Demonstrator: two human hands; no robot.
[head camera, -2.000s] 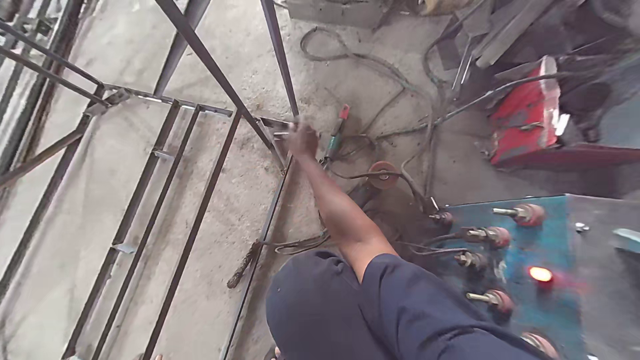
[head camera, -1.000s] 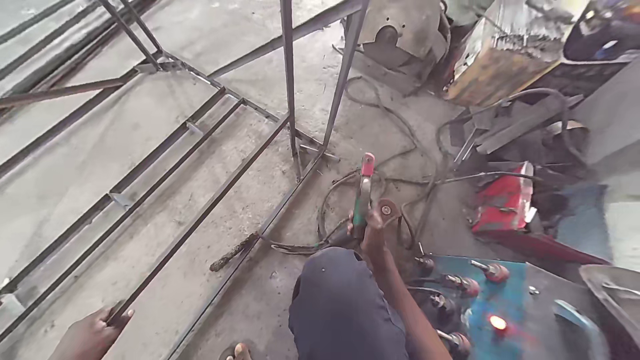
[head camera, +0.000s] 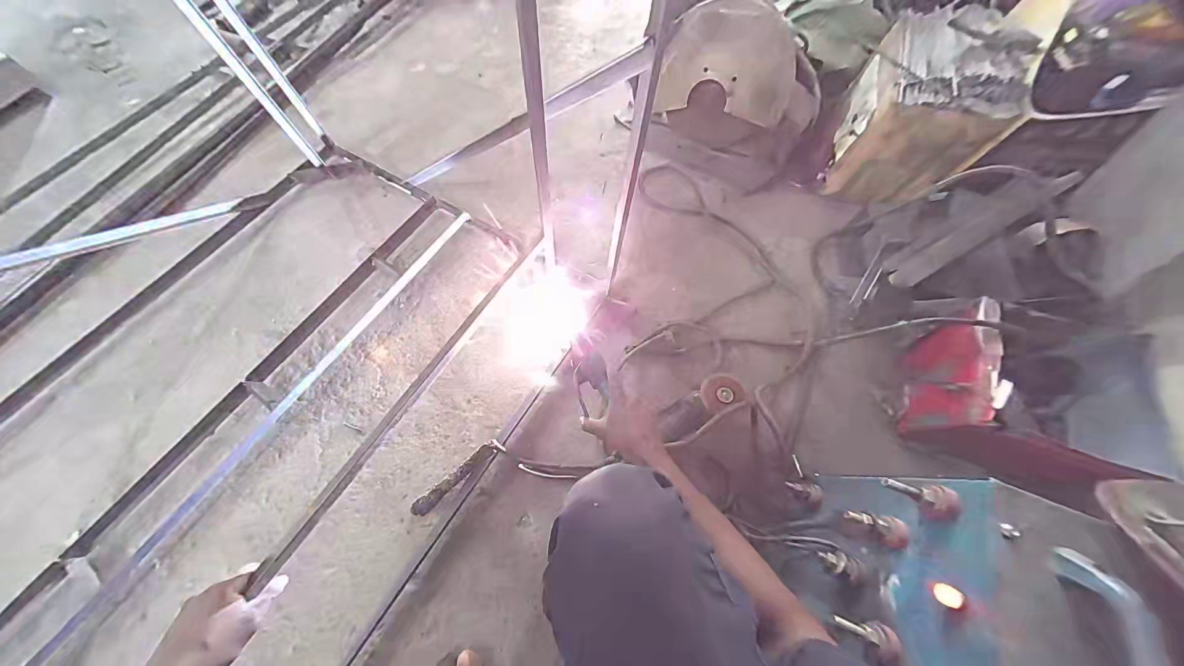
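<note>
A bright welding arc (head camera: 548, 319) with sparks burns at a corner of the steel bar frame (head camera: 398, 435), hiding the joint. Just below and right of the glare, my right hand (head camera: 629, 427) grips a welding electrode holder (head camera: 592, 370), whose jaws are partly washed out. At the bottom left my left hand (head camera: 217, 615) is closed around the end of one long steel bar of the frame. An angle grinder (head camera: 721, 395) lies on the floor to the right of my right hand. A crusted rod-like piece with a cable (head camera: 453, 479) rests by the frame's outer bar.
The blue welding machine (head camera: 925, 555), with terminals and a lit lamp, stands at the lower right. Cables (head camera: 768, 277) loop over the floor. Beyond are a red metal object (head camera: 953, 370), a welding shield (head camera: 731, 65) and a worn box (head camera: 934, 102). Upright bars rise near the arc.
An arc now burns at the frame's corner. My right hand has moved the electrode holder there from beside my knee. My left hand, out of view two seconds ago, grips the bar.
</note>
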